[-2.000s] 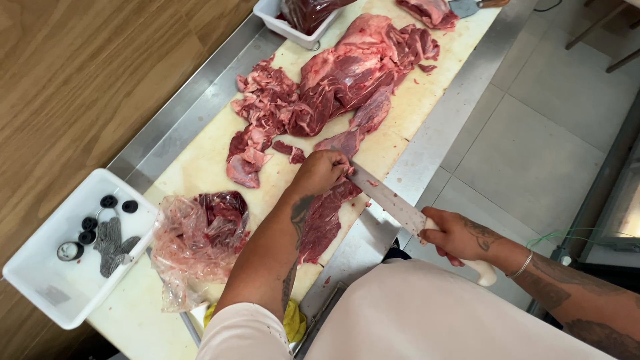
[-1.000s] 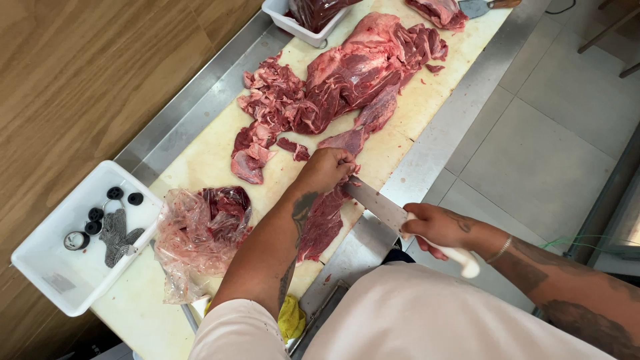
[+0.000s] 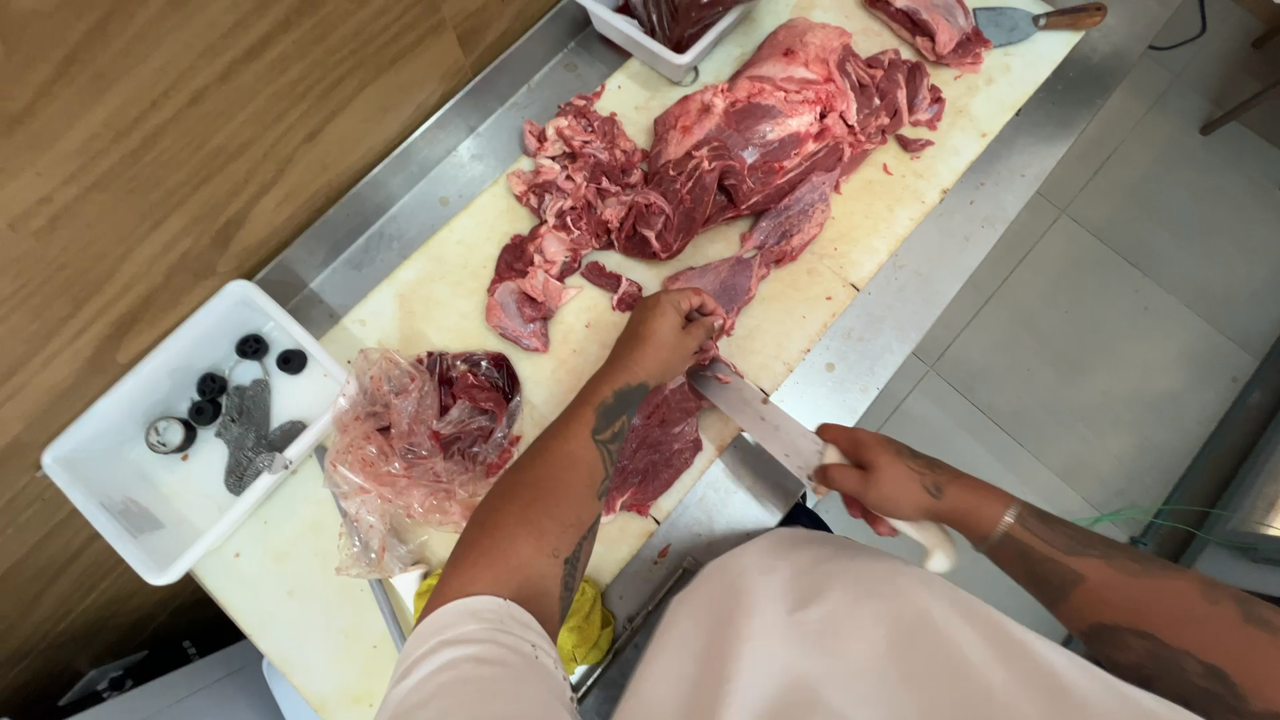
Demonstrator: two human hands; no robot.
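Observation:
My left hand (image 3: 668, 335) pinches a bit of meat over the cutting board, its fingertips closed on the edge. My right hand (image 3: 885, 480) grips the white handle of a butcher's knife (image 3: 765, 420), whose blade points left, its tip at the meat just below my left fingers. A flat dark red slice of meat (image 3: 657, 445) lies under and below the blade tip. Above my left hand a narrow strip of meat (image 3: 735, 277) stretches to a large piece of raw meat (image 3: 770, 130). Fatty trimmings (image 3: 590, 175) lie left of that piece.
A white plastic tub (image 3: 110, 430) at left holds a chainmail glove (image 3: 248, 430) and black round parts. Beside it lies meat in a clear plastic bag (image 3: 400, 440). A scraper (image 3: 1035, 22) and a second white tub (image 3: 640, 38) are at the top. A yellow cloth (image 3: 585, 630) is near my body.
Both hands stay near the same strip of meat, the right still on the knife. The blade has shifted slightly against the meat.

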